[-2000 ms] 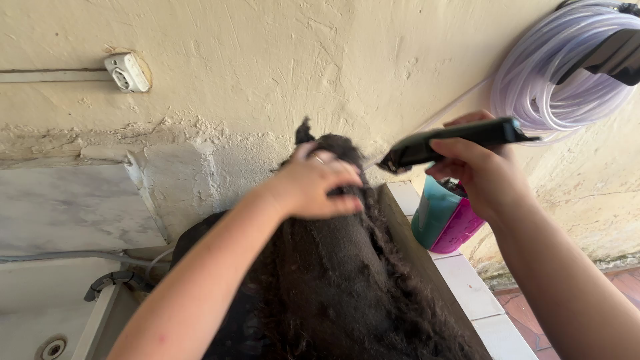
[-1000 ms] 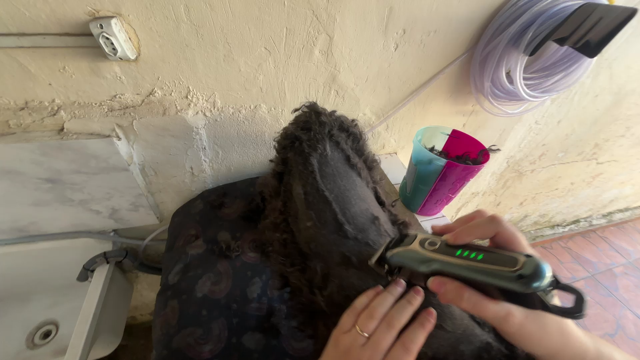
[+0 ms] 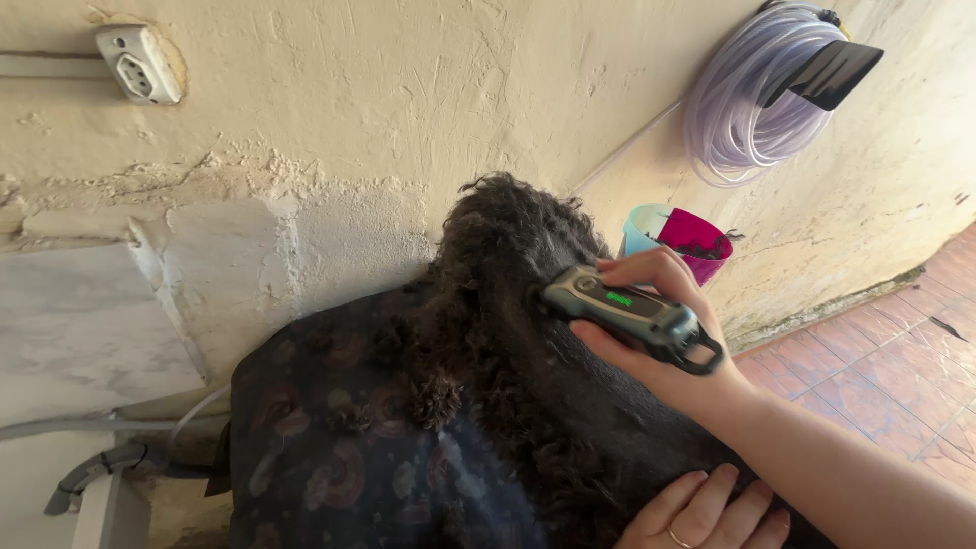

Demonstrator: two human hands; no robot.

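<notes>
My right hand (image 3: 671,328) grips a cordless hair clipper (image 3: 621,309) with lit green marks on its body. The clipper's head lies against the dark coat of a curly-haired black dog (image 3: 579,396), beside a closely clipped strip of its back. My left hand (image 3: 709,511), wearing a ring, rests flat on the dog's body at the bottom edge. Longer curls remain on the near-left flank and at the far end by the wall. Loose tufts of hair (image 3: 438,400) lie on the dark patterned cloth (image 3: 305,427) beneath the dog. The clipper's blade is hidden in the coat.
Behind my right hand stands a teal and magenta cup (image 3: 698,255) holding dark hair. A coiled clear hose (image 3: 740,114) hangs on the wall at upper right, a power outlet (image 3: 141,69) at upper left. A grey drain pipe (image 3: 95,473) is at lower left, a tiled floor (image 3: 877,374) at right.
My right hand has moved the clipper up along the dog's back, away from my left hand. My left hand, up at the far end of the dog two seconds ago, now rests low on its body.
</notes>
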